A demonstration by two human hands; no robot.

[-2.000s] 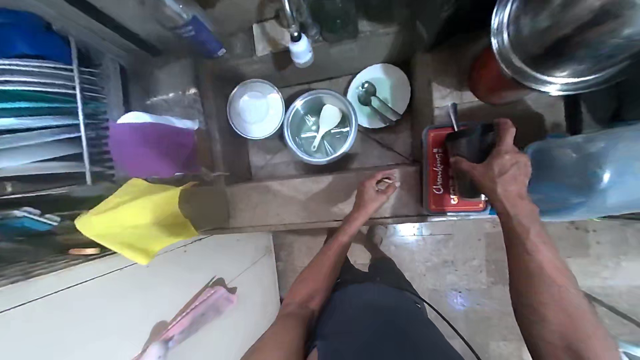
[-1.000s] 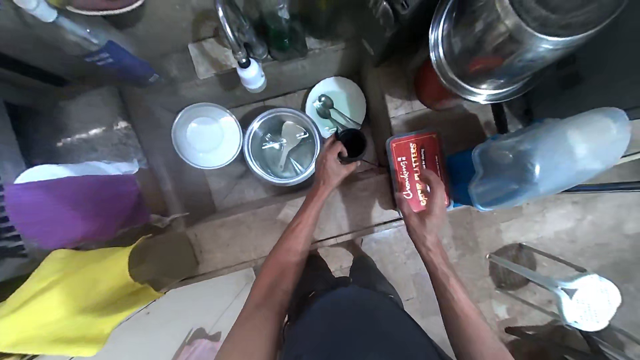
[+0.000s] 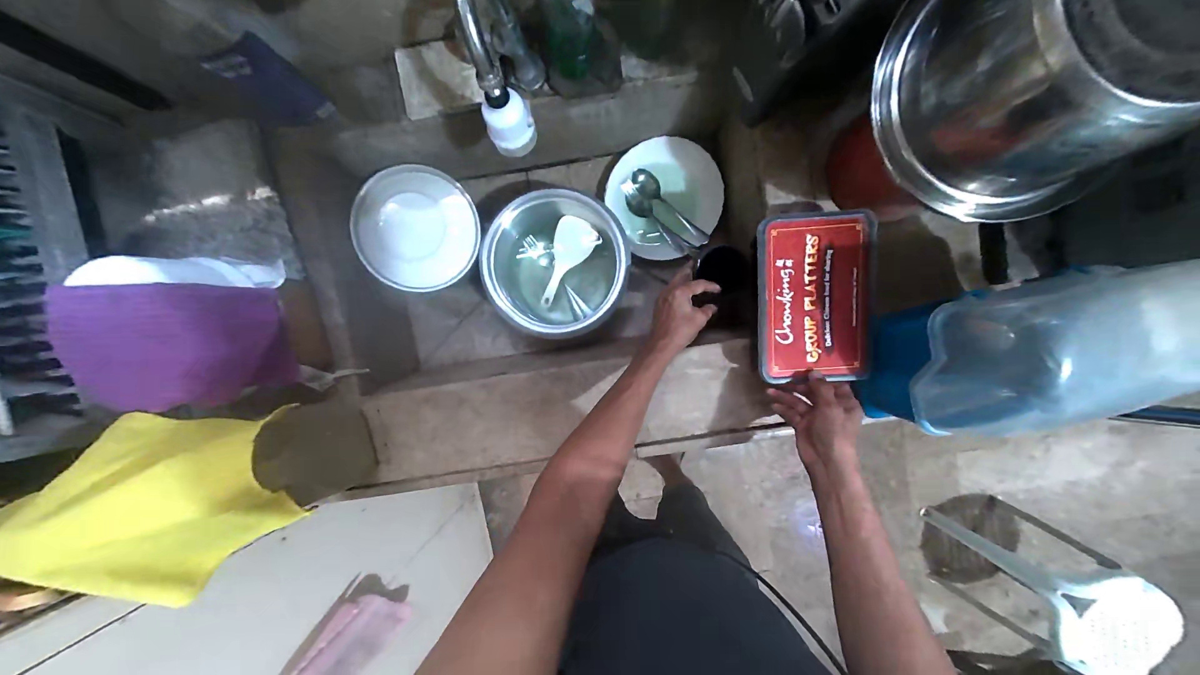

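My left hand (image 3: 682, 314) grips the handle of a dark mug (image 3: 724, 274) at the right end of the sink. The fingers of my right hand (image 3: 821, 412) touch the near edge of a plastic box with a red printed lid (image 3: 816, 298) on the ledge. Left of the mug, a metal pot (image 3: 497, 281) of water holds a white rice paddle (image 3: 572, 246) and a fork. Behind the mug, a white plate (image 3: 689, 173) carries metal spoons (image 3: 647, 192). A pale bowl (image 3: 414, 228) stands at the sink's left.
A faucet (image 3: 483, 56) hangs over the sink. Right of the box are a blue translucent container (image 3: 1059, 347) and a large metal pot (image 3: 994, 103). Purple (image 3: 173, 337) and yellow (image 3: 150, 506) cloths lie at the left. A stool (image 3: 1120, 623) stands on the floor at lower right.
Two seconds ago my right hand held the dark mug over the red-lidded box; now my left hand has it in the sink. My right hand has moved to the box's near edge.
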